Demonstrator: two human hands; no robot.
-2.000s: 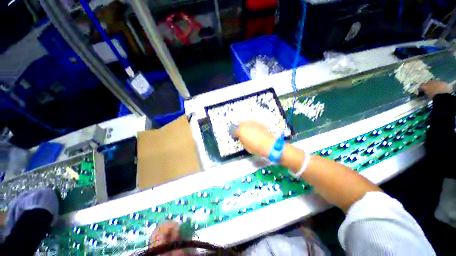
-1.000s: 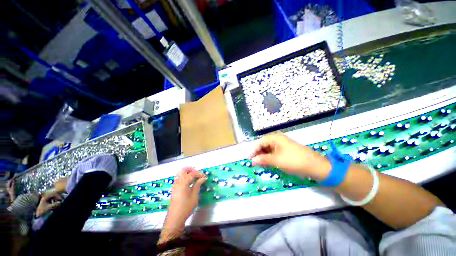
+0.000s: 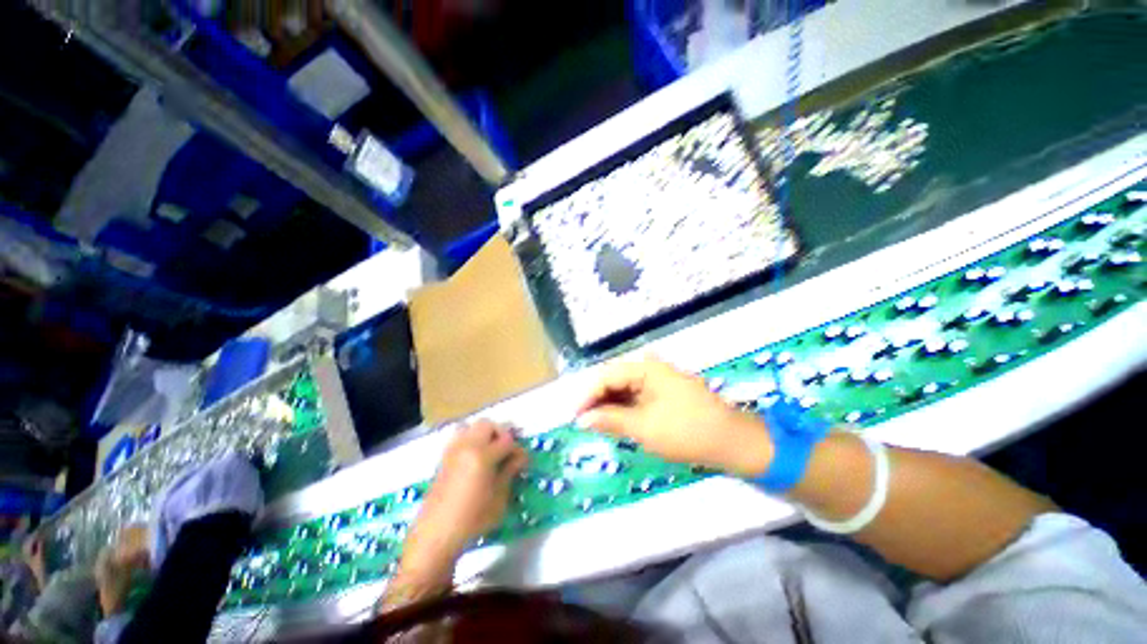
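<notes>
A long strip of green circuit boards (image 3: 868,347), dotted with small dark parts with bright tops, runs in a white-edged rail before me. My right hand (image 3: 667,415), with a blue wrist strap and a white bangle, is over the boards, thumb and fingertips close together. My left hand (image 3: 473,484) is over the boards to its left, fingers curled. Any small part between the fingers of either hand is too small or blurred to tell. A black tray (image 3: 686,307) of small whitish components lies behind the rail, with a grey bare spot among them.
Loose whitish pieces (image 3: 881,149) lie right of the tray. Left of it are a cardboard sheet (image 3: 478,333), a dark box (image 3: 380,384) and a bin of silvery parts (image 3: 208,438). A neighbour's dark sleeve (image 3: 199,566) reaches over the rail at left. A blue coiled cord hangs past the tray.
My right hand has left the tray and come down over the boards near my left hand. My left hand has moved further into view over the boards. The view has shifted.
</notes>
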